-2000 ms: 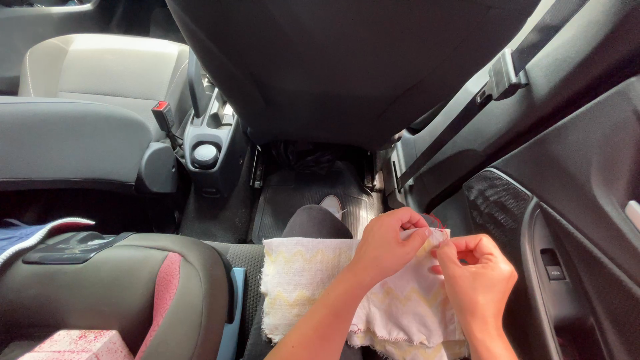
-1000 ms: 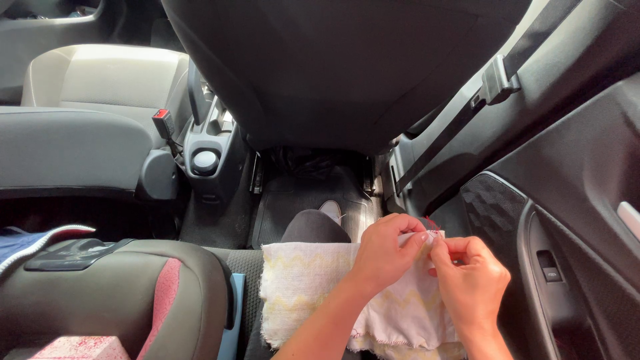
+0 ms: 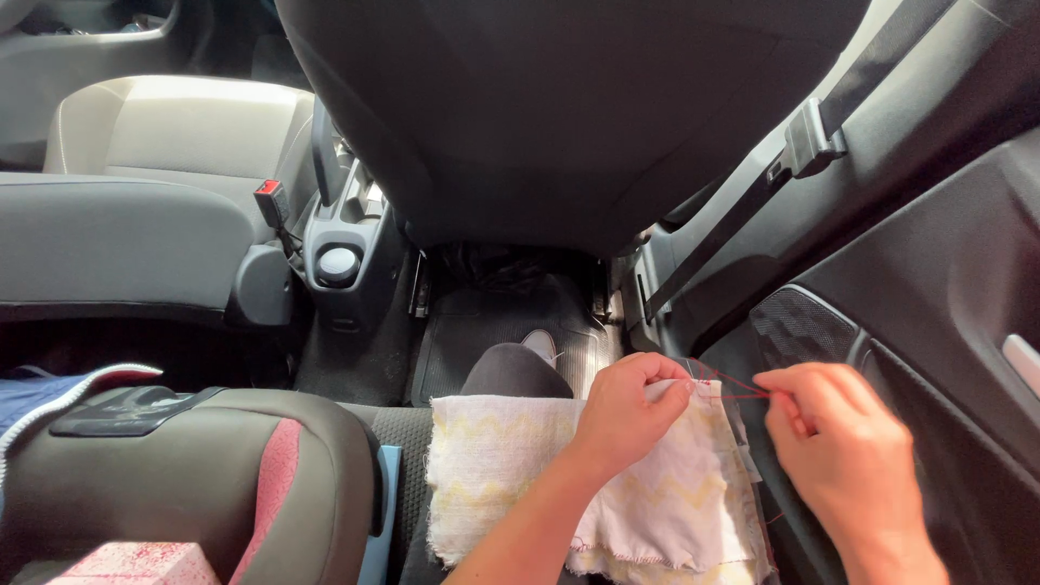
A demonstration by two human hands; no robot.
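A white cloth with pale yellow zigzags [image 3: 496, 475] lies over my lap, its edges frayed. My left hand [image 3: 638, 406] pinches the cloth's upper right corner, where small red stitches show along the edge. To the right of that corner, my right hand [image 3: 841, 439] has thumb and forefinger closed on red thread [image 3: 735, 394], which stretches in strands from the stitched edge to the fingertips. Whether a needle is between those fingers cannot be told. Dark red stitching also runs along the cloth's lower edge.
A front seat's back [image 3: 561, 122] stands ahead, with a seat belt [image 3: 715, 236] and the door panel [image 3: 959, 301] to the right. At left are a child car seat [image 3: 325, 479], a patterned box [image 3: 134, 565] and a blue garment [image 3: 36, 402]. My knee [image 3: 516, 370] is beyond the cloth.
My right hand has moved away from the cloth's corner to the right, and red thread now stretches between them. My left hand stays at the corner.
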